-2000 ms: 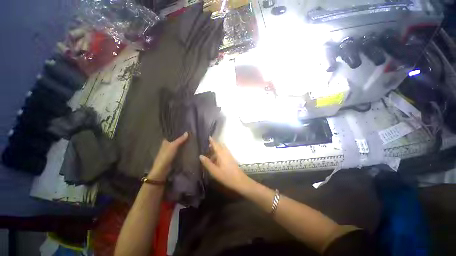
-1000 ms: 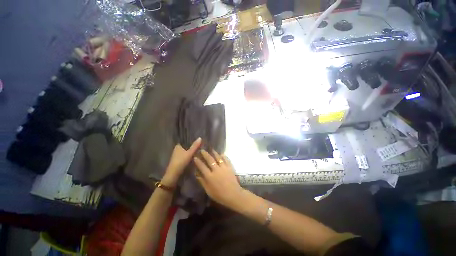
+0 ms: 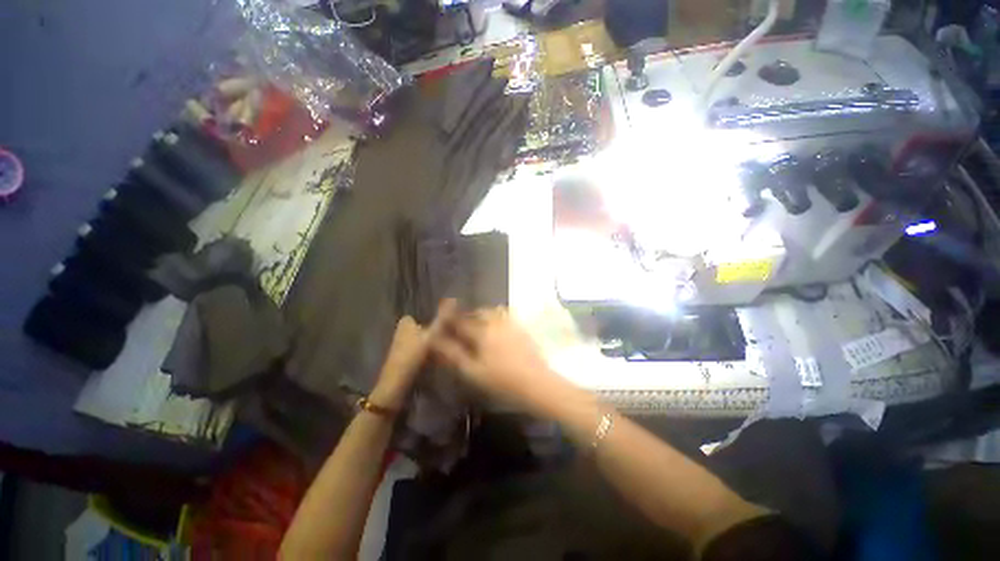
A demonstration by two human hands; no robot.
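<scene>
Large dark brown-grey garment panels (image 3: 362,219) lie spread left of the sewing machine. Smaller folded pieces of the same cloth (image 3: 483,263) lie on them at their right side. My left hand (image 3: 406,356) rests at the near part of the small pieces, its fingers at the cloth. My right hand (image 3: 493,348) is blurred and crosses over the small pieces, its fingertips close to my left hand. The hands hide the cloth between them, so any grip by the right hand cannot be made out.
The white overlock machine (image 3: 844,225) with a glaring lamp stands right. A crumpled cloth bundle (image 3: 225,340) and dark thread cones (image 3: 115,252) are left. A clear plastic bag (image 3: 318,55) lies upper left. A measuring tape (image 3: 669,401) runs along the table's front edge.
The view has shifted, so the table and machine appear farther right. My right hand's fingers have moved onto the cloth close to my left hand, over the small pieces.
</scene>
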